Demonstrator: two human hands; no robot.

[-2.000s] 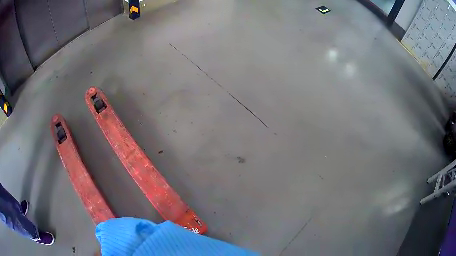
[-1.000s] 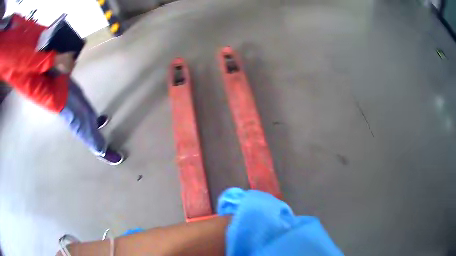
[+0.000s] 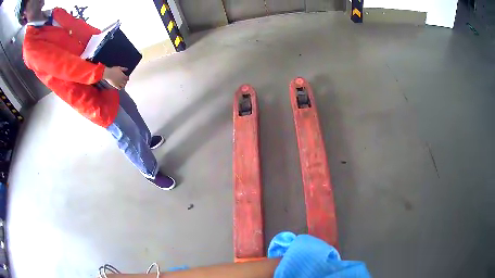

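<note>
The two long worn red forks of a pallet truck [image 3: 248, 179] lie low over the floor at the centre, with nothing on them. Small dark load rollers [image 3: 303, 98] show in slots near the rounded tips. A bare forearm [image 3: 217, 270] with thin bracelets crosses the bottom edge, from a pushed-up light blue sleeve [image 3: 315, 259] leftward. It covers the near end of the forks. Its hand is cut off by the edge, and I cannot tell which arm it is. Neither of my hands shows. The handle and tiller arm are out of view.
A person in a red-orange jacket [image 3: 70, 70] stands left of the forks, holding a black folder [image 3: 120, 51] with papers. Black-and-yellow corner guards [image 3: 170, 24] and grey metal doors [image 3: 203, 13] are beyond. Dark objects line the far left edge.
The forks have shifted from the left to the centre of view and now point nearly straight ahead. The person has come into view at left. The bare forearm has appeared at the bottom.
</note>
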